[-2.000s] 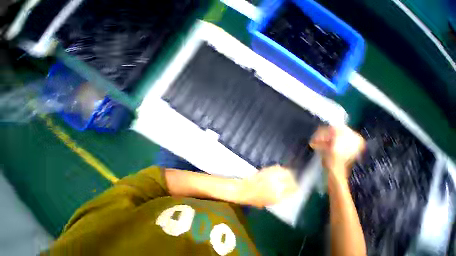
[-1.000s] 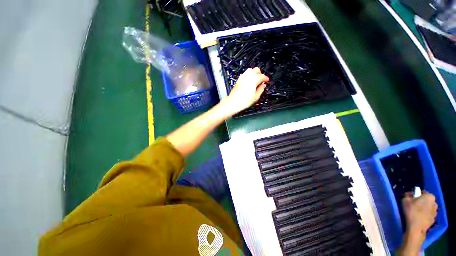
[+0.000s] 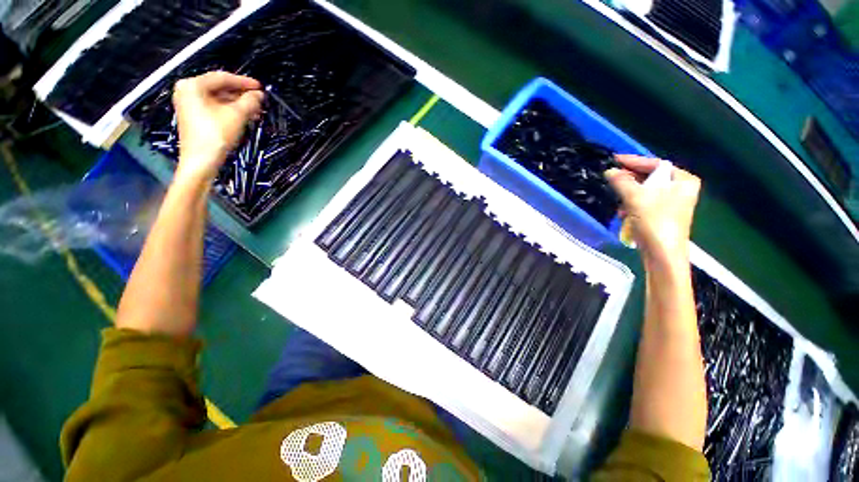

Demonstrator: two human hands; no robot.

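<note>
My left hand (image 3: pixel 215 118) is over the black tray (image 3: pixel 252 222) at upper left, thumb and finger pinched together. A shiny slim part lies at the fingertips; I cannot tell if it is held. My right hand (image 3: pixel 662 207) is at the near right end of the blue bin (image 3: pixel 551 193), fingertips drawn together over the small black fittings (image 3: pixel 556 155). Pale patches show on its fingers. Whether it holds a fitting is unclear. Between and below the hands, long black parts (image 3: pixel 461 273) lie side by side in a block on the white sheet (image 3: pixel 377 344), touching neither hand.
A filled sheet (image 3: pixel 141 56) lies beyond the tray. A blue basket (image 3: pixel 108 212) with a clear plastic bag (image 3: pixel 56 221) is low at left. More slim black parts (image 3: pixel 744 377) are heaped at lower right. Another sheet of black parts (image 3: pixel 692 24) is at the top right.
Two seconds ago both hands were at the right end of the rows. They have since parted, left to the tray, right to the bin. Over the last second the view has turned.
</note>
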